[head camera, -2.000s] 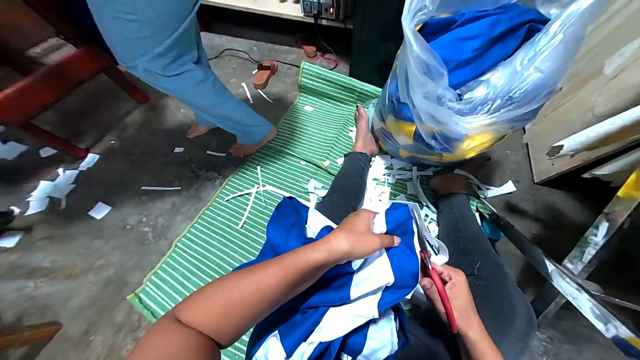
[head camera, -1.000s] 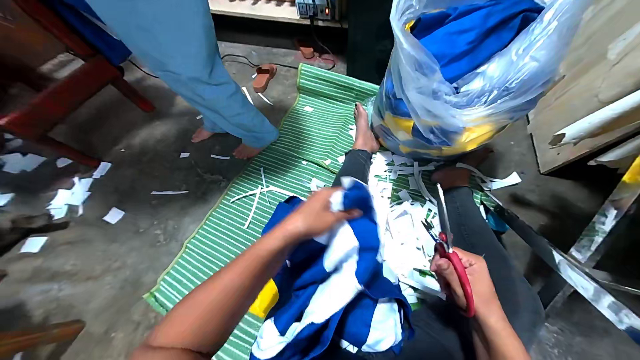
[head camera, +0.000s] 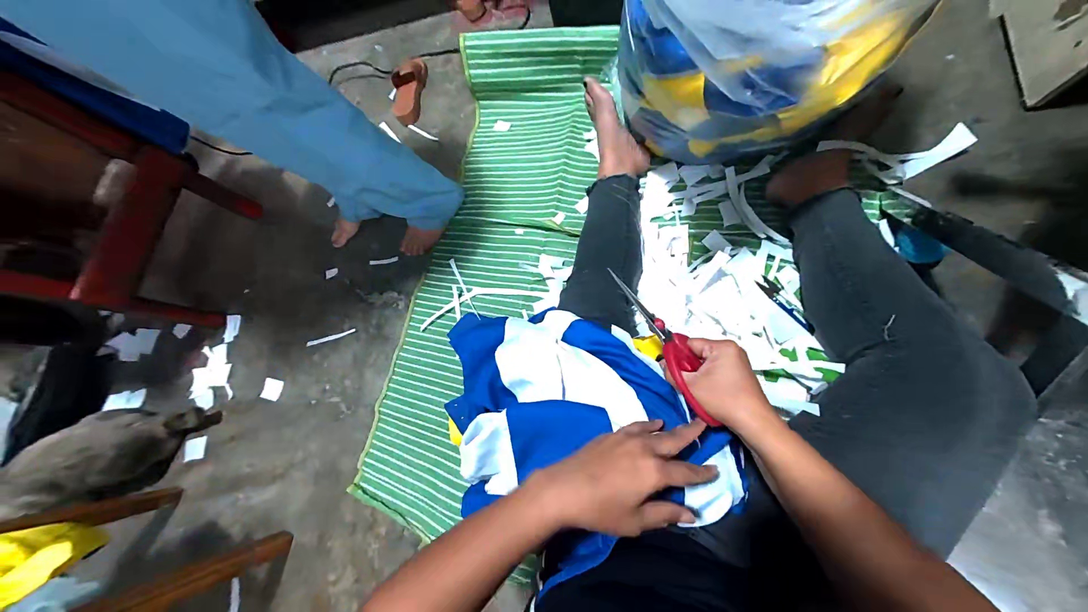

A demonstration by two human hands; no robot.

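Red-handled scissors [head camera: 680, 361] are in my right hand [head camera: 722, 382], their closed blades pointing up and left over my leg. A bundle of blue and white fabric [head camera: 552, 365], with small yellow parts, lies across my lap and the mat. My left hand [head camera: 625, 480] rests on the fabric's lower right part with its fingers spread, close to the scissors' lower handle loop. White scraps [head camera: 714, 289] are heaped between my legs, where a dark slim tool partly shows among them.
A clear plastic bag [head camera: 739, 76] of blue and yellow cloth stands by my feet on the green striped mat [head camera: 510, 229]. A person in blue trousers [head camera: 340, 127] stands at left, near a red wooden chair [head camera: 127, 229]. An orange-brown sandal [head camera: 410, 92] lies on the floor.
My left hand has come down from the raised fabric and now lies spread on it. The fabric lies lower and wider across my lap. The scissors' blades, apart a second ago, are together.
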